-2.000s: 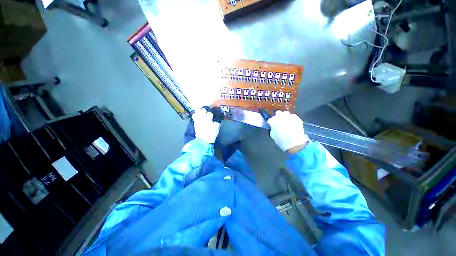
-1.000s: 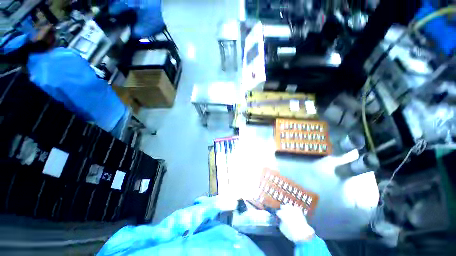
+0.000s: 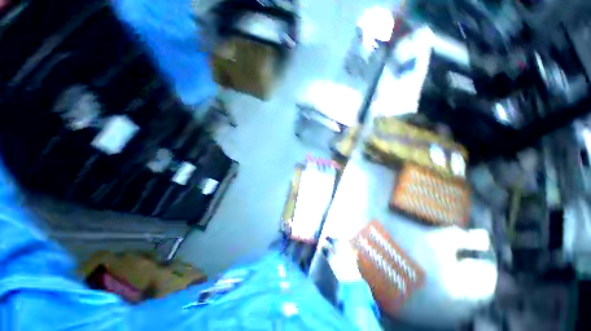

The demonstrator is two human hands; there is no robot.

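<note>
The frame is blurred. My right hand (image 3: pixel 343 260), in a white glove, is at the table's near edge. It appears closed on a long thin dark strip (image 3: pixel 354 143), probably a component tube, which slants up and right. An orange-brown fixture board (image 3: pixel 389 266) lies just right of this hand, with pale rows of components on it. My left hand is not in view; a blue sleeve shows at the left edge.
A loaded board (image 3: pixel 433 195) lies farther back, beside a yellowish carton (image 3: pixel 415 147). A tube carton (image 3: pixel 313 198) with pink-red ends stands left of the table. Black bins (image 3: pixel 97 168) fill the left. A brown box (image 3: pixel 146 275) is at lower left.
The view has swung left. My left hand has left the picture. My right hand is off the board, and the long dark strip now stands out above it.
</note>
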